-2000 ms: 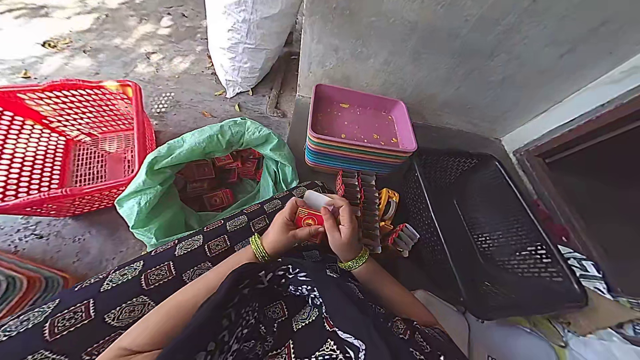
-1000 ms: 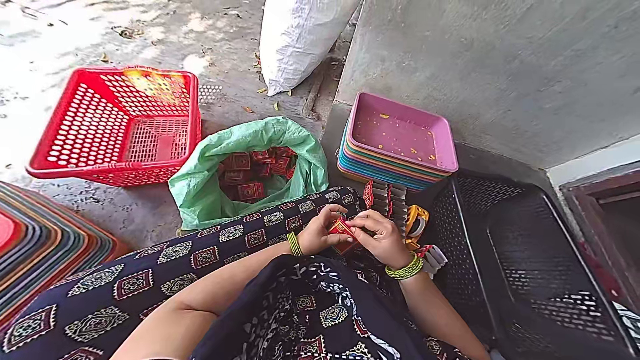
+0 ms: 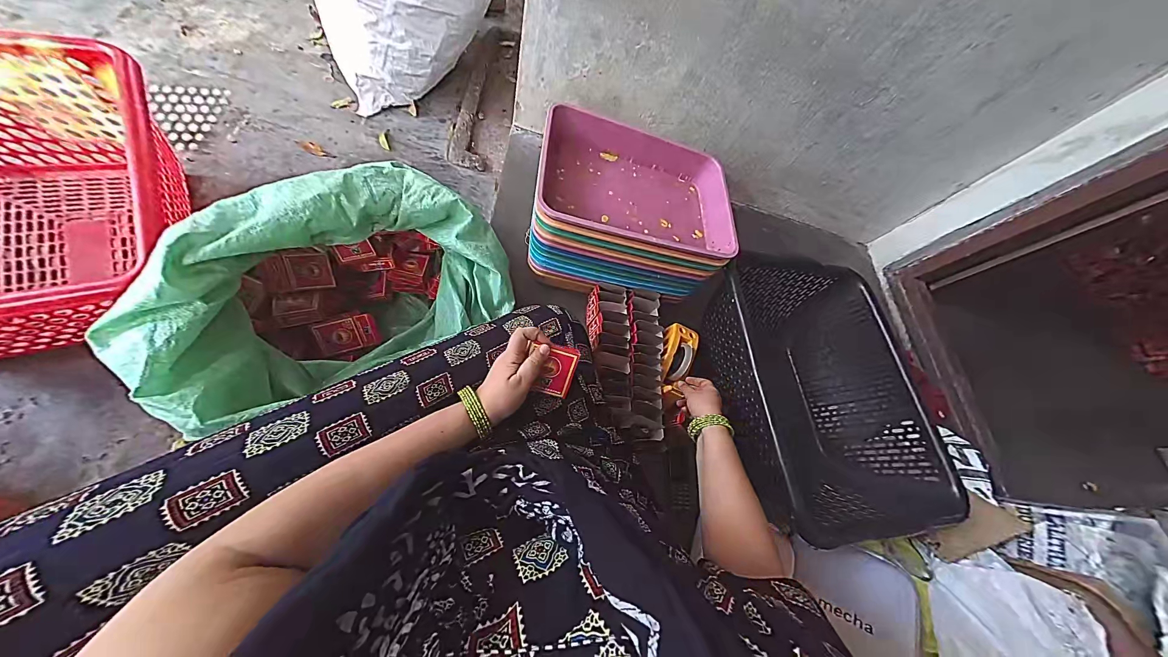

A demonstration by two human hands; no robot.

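A flat red printed packet [image 3: 556, 370] is in my left hand [image 3: 514, 372], held above my patterned clothing. My right hand [image 3: 699, 398] reaches down at the near end of a yellow tape dispenser [image 3: 680, 350]; its fingertips touch or nearly touch it, and whether they grip it I cannot tell. Between my hands stand rows of small open-ended cartons [image 3: 628, 360], red on their outer side. Left of my knee, a green woven sack [image 3: 338, 205] with its rim rolled down holds many red packets [image 3: 345, 335].
Stacked plastic trays [image 3: 636, 182], pink on top, stand against the grey wall. A black perforated basket [image 3: 839, 401] lies to the right, beside a dark doorway. A red basket [image 3: 137, 164] is at far left, and a white sack [image 3: 397, 55] at the top.
My hands were together on a red packet; now they are apart. The right one has moved right, down to the tape dispenser, while the left keeps the packet.
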